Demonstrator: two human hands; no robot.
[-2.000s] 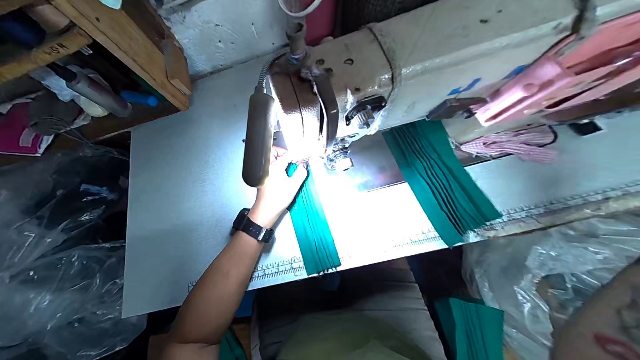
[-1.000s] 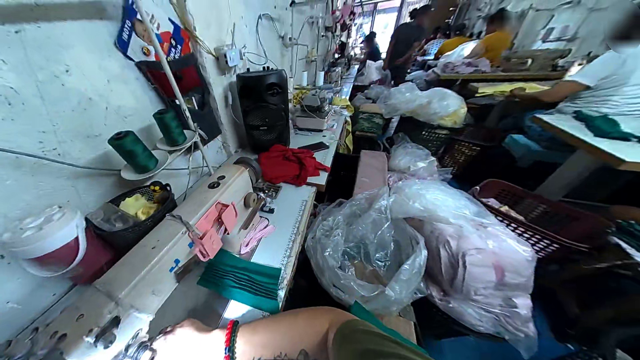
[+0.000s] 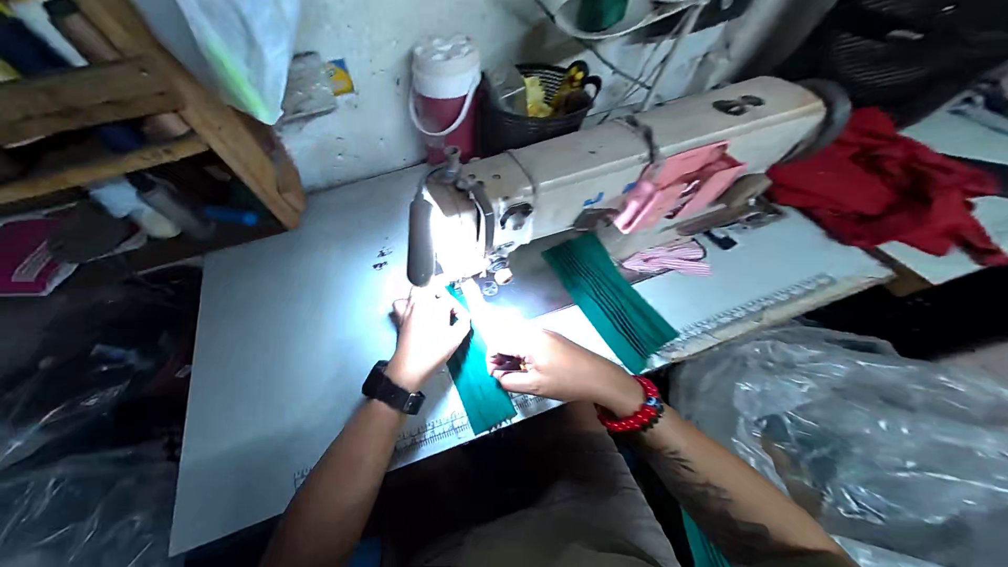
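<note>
A sewing machine (image 3: 567, 173) has its needle area lit by a bright lamp. Under it lies a green pleated fabric strip (image 3: 479, 382) that runs down to the table's front edge. My left hand (image 3: 429, 327), below the black wristwatch's level of the forearm, is at the strip's upper end by the presser foot; glare hides its fingertips. My right hand (image 3: 543, 366), with a red beaded bracelet at the wrist, rests over the strip's right side, a small dark object between its fingers. A second green pleated piece (image 3: 610, 303) lies to the right.
Red cloth (image 3: 882, 189) lies beyond the machine's right end. A wooden shelf (image 3: 228, 118) stands at the left. A jug (image 3: 445, 94) and a black basket (image 3: 535, 122) are behind the machine. Clear plastic bags (image 3: 882, 425) fill the lower right, and striped cloth (image 3: 669, 258) lies near the machine bed.
The view swung right across the room and is back on the machine. My right hand, not clearly seen at the machine two seconds ago, is now at the green strip beside my left hand.
</note>
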